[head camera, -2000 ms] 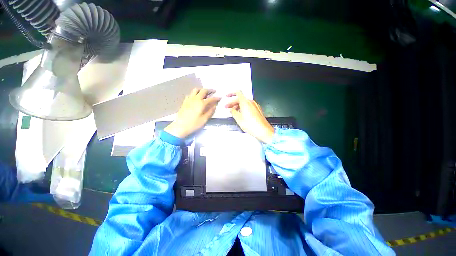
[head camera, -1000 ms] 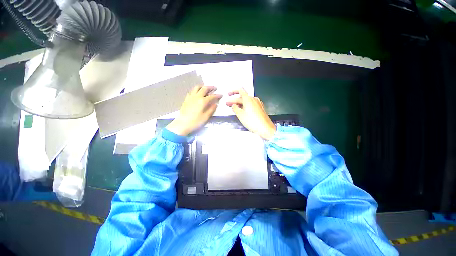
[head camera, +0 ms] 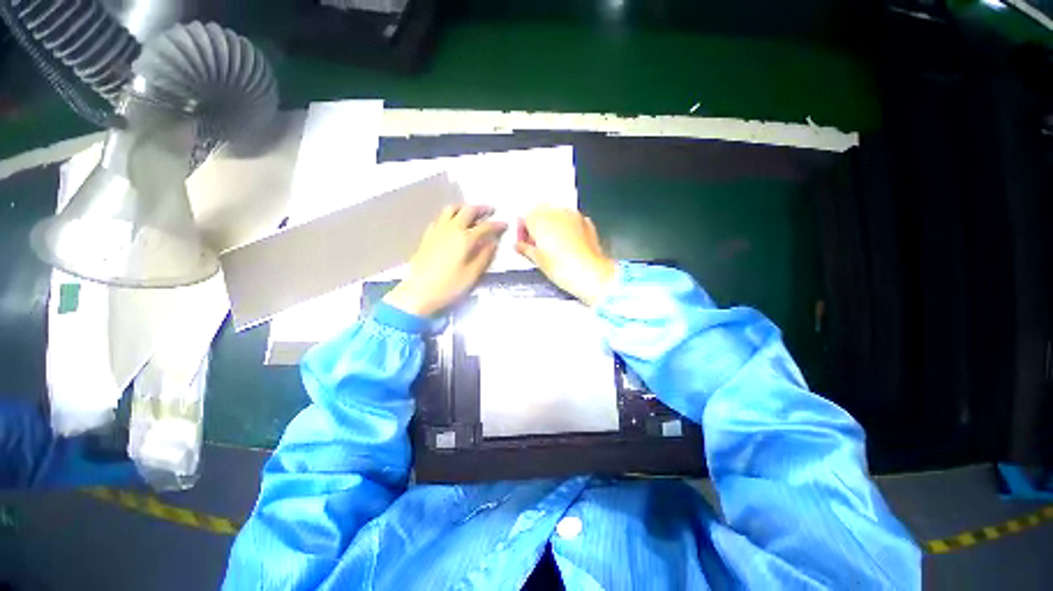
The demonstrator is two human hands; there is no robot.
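A black tablet unit (head camera: 554, 459) with its back open lies in front of me, with a bright silver-white battery (head camera: 549, 375) in its middle. My left hand (head camera: 454, 256) is at the right end of the long grey adhesive sheet (head camera: 335, 245), fingers bent over the white backing sheets (head camera: 537, 173). My right hand (head camera: 564, 251) is just to its right, above the tablet's far edge, fingers curled with the fingertips close to my left fingertips. Anything pinched between the fingertips is too small to see. My sleeves cover parts of the tablet's sides.
A translucent extraction hood (head camera: 133, 219) on a grey ribbed hose hangs at the left. Clear plastic bags (head camera: 167, 427) lie at the bench's left edge. A pale conveyor edge (head camera: 624, 127) runs beyond the sheets. A dark stack (head camera: 924, 300) stands at the right. A dark object (head camera: 370, 29) is on the green belt.
My right hand has turned and its fingers have curled in, a little nearer my left fingertips. My left hand is almost unchanged. A dark object on the belt shows more fully at the top.
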